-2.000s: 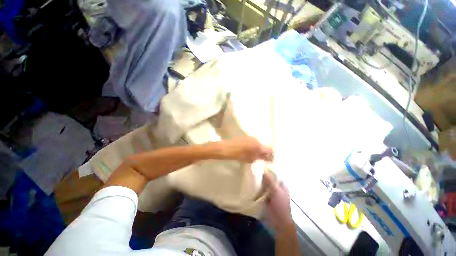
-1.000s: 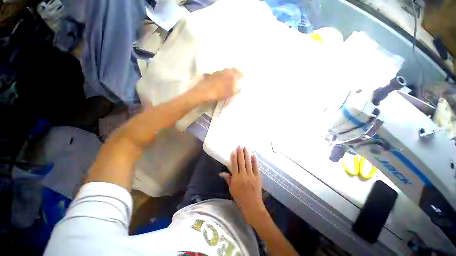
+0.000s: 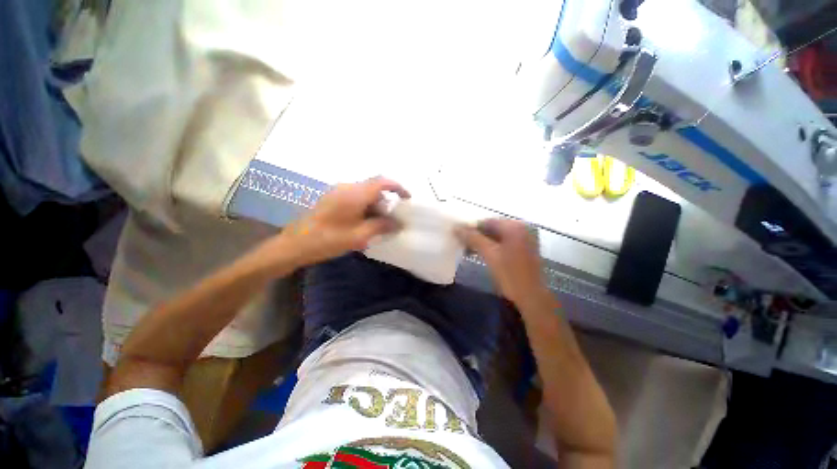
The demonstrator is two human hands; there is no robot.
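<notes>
A small cream fabric piece [image 3: 420, 242] is held between both hands at the table's front edge, above the lap. My left hand [image 3: 360, 218] grips its left end, with the fingers curled at the upper left corner. My right hand [image 3: 498, 245] pinches its right end. The white sewing machine [image 3: 633, 101] with blue stripes and "JACK" lettering stands to the right, beyond my right hand. Its needle area is not clearly visible in the glare.
Large cream panels [image 3: 197, 101] drape over the table edge at left. Yellow scissor loops [image 3: 603, 177] lie beneath the machine arm, beside a black smartphone [image 3: 645, 247]. A printed ruler scale [image 3: 284, 189] runs along the grey table edge. Another beige cloth [image 3: 656, 403] hangs at lower right.
The large cream panel was let go and lies at the left. Both hands have come together at the table edge and now hold a small cream piece. The view has shifted toward the machine.
</notes>
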